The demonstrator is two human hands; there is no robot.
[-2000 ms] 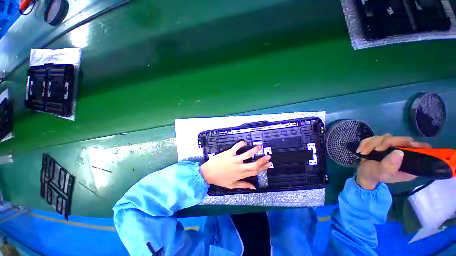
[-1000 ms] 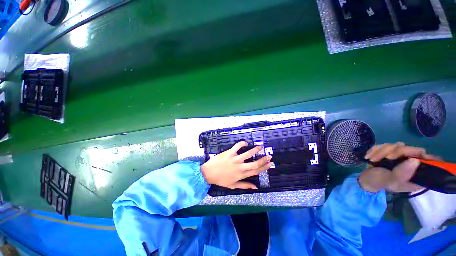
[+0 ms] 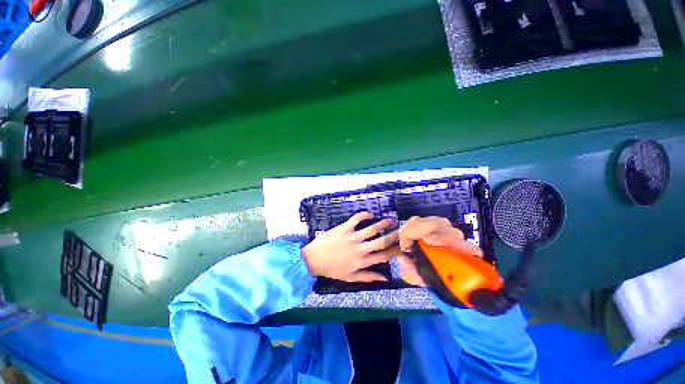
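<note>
A black plastic housing (image 3: 345, 201) lies open side up on a whitish bubble-wrap sheet (image 3: 282, 202) at the bench edge. My left hand (image 3: 351, 251) lies flat on the housing's left and middle part, fingers spread. My right hand (image 3: 436, 241) grips an orange-and-black electric screwdriver (image 3: 462, 277) over the housing's middle, close beside my left fingertips. The screwdriver's tip and any screw are hidden by my fingers. A round dish with dark screws (image 3: 528, 214) sits just right of the housing.
A second round dish (image 3: 642, 172) stands farther right. A slotted black frame (image 3: 86, 279) lies at left. Housings on sheets lie on the green belt at upper right (image 3: 518, 34) and far left (image 3: 54, 142). A crumpled white bag (image 3: 657, 304) is at the right edge.
My right hand has moved left with the screwdriver, from beside the screw dish onto the housing. My left hand has stayed put. The housings on the belt have shifted left.
</note>
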